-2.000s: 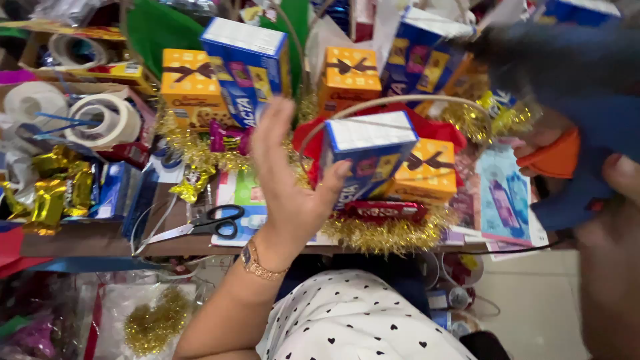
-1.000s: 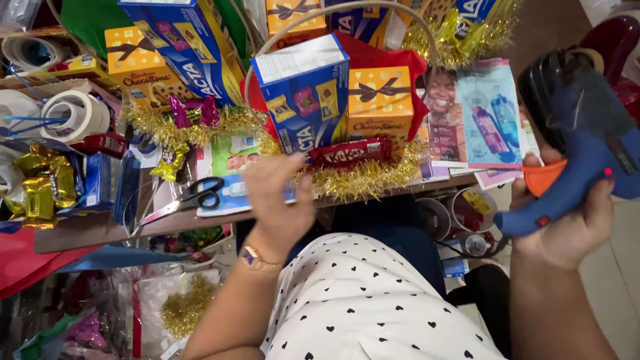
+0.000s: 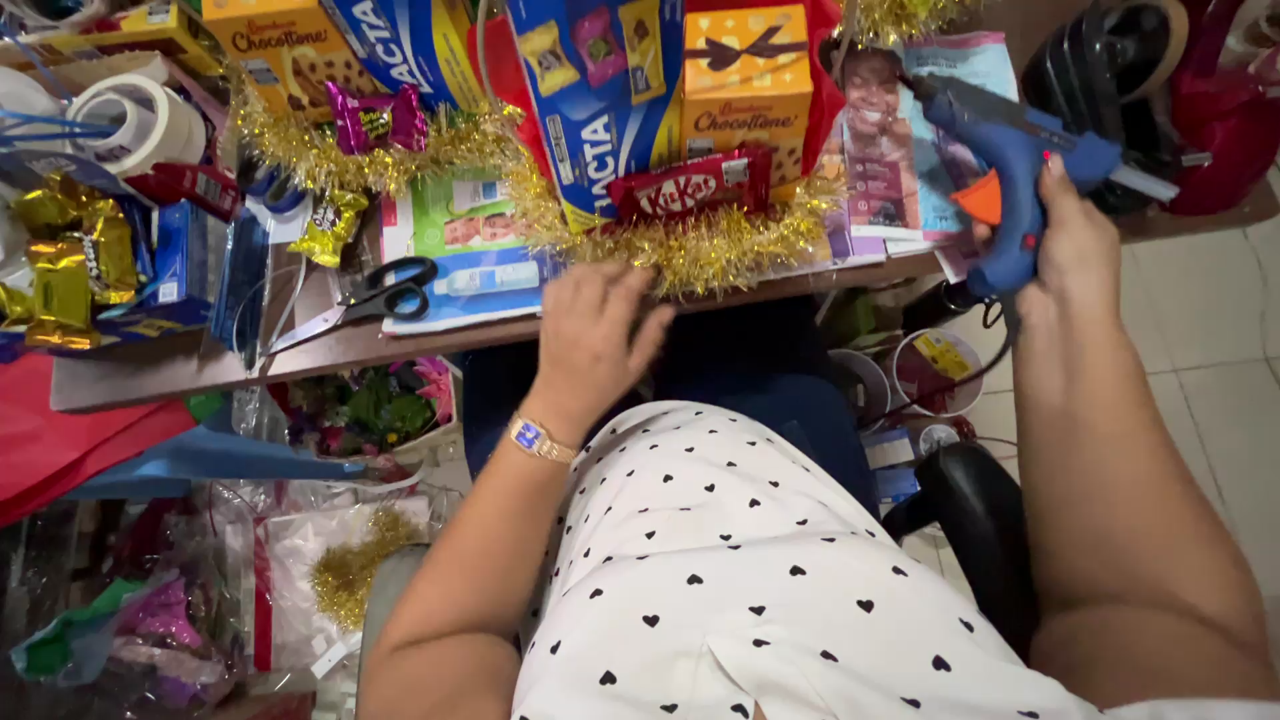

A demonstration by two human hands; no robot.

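My right hand (image 3: 1075,240) grips a blue hot glue gun (image 3: 1025,165) with an orange trigger, a glue stick jutting from its rear and its nozzle over a magazine. My left hand (image 3: 600,345) is at the table edge, fingertips touching or just beneath the gold tinsel (image 3: 700,250); whether it pinches the tinsel cannot be told. Behind the tinsel lies a red KitKat pack (image 3: 690,187), in front of a blue Lacta box (image 3: 605,110) and an orange Chocottone box (image 3: 746,100). To the left, a purple-wrapped candy (image 3: 376,118) rests on tinsel near another Chocottone box (image 3: 270,45).
Black-handled scissors (image 3: 370,298) lie left of my left hand, by a yellow-wrapped candy (image 3: 330,228). White tape rolls (image 3: 135,120) and a box of gold-wrapped candies (image 3: 75,265) stand at the left. The glue gun's cord hangs past the table edge (image 3: 480,338). A black chair armrest (image 3: 975,540) is below.
My left hand has lowered from in front of the Lacta box to the tinsel at the table edge. My right hand still holds the glue gun, now with its nozzle over the magazine. The view has moved closer.
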